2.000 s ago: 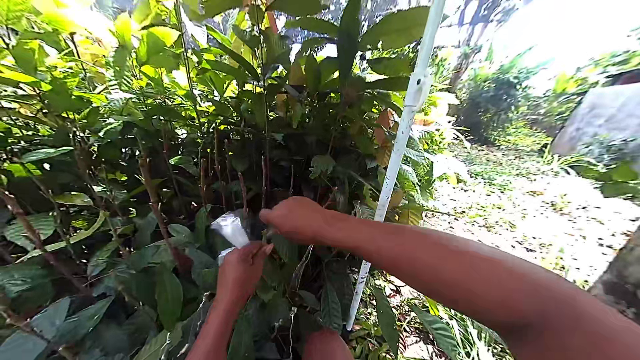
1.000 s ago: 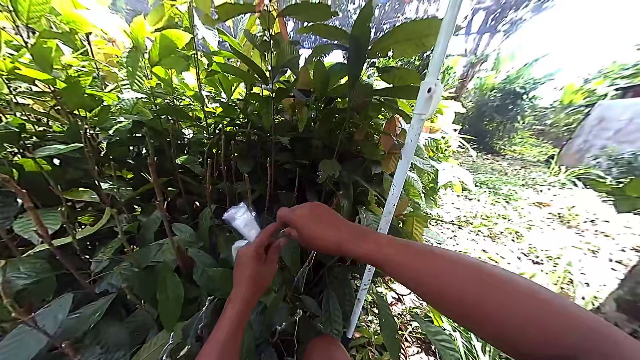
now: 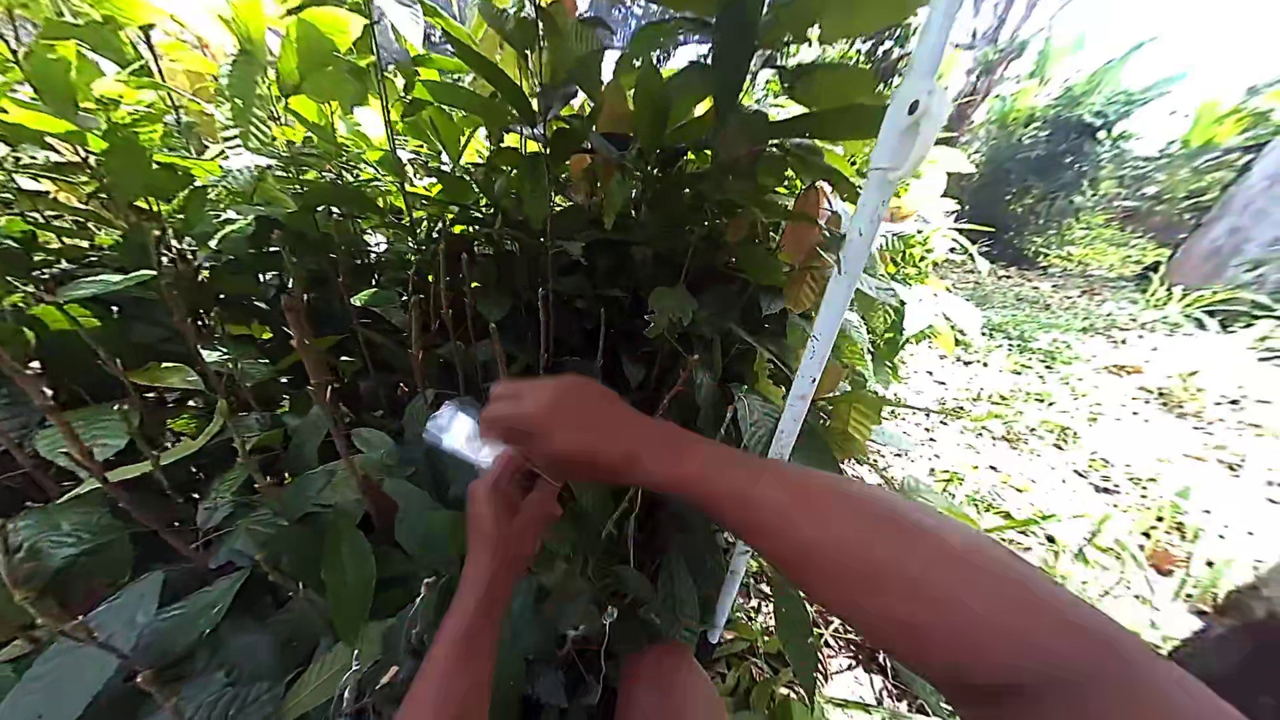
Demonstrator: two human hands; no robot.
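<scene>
A piece of clear, shiny plastic film (image 3: 458, 432) shows at the centre left, among the plant stems. My left hand (image 3: 510, 510) is just below it, with thumb and fingers pinched together at its lower end. My right hand (image 3: 555, 420) lies over the film's right side, above my left hand, fingers bent and blurred. A thin strand runs by the left fingertips; what it belongs to I cannot tell. The film's lower part and whatever stem it may surround are hidden by my hands.
A white-painted pole (image 3: 830, 320) slants upright just behind my right forearm. Dense leafy plants (image 3: 348, 575) and a cut brown stem (image 3: 315, 360) stand at the left. Sunlit ground with leaf litter (image 3: 1040, 440) is at the right, a large grey object (image 3: 1230, 235) beyond. My knee (image 3: 665, 685) shows below.
My right hand has moved up and left, from beside the left hand's fingers to over the plastic film. The left hand still pinches at the film's lower end.
</scene>
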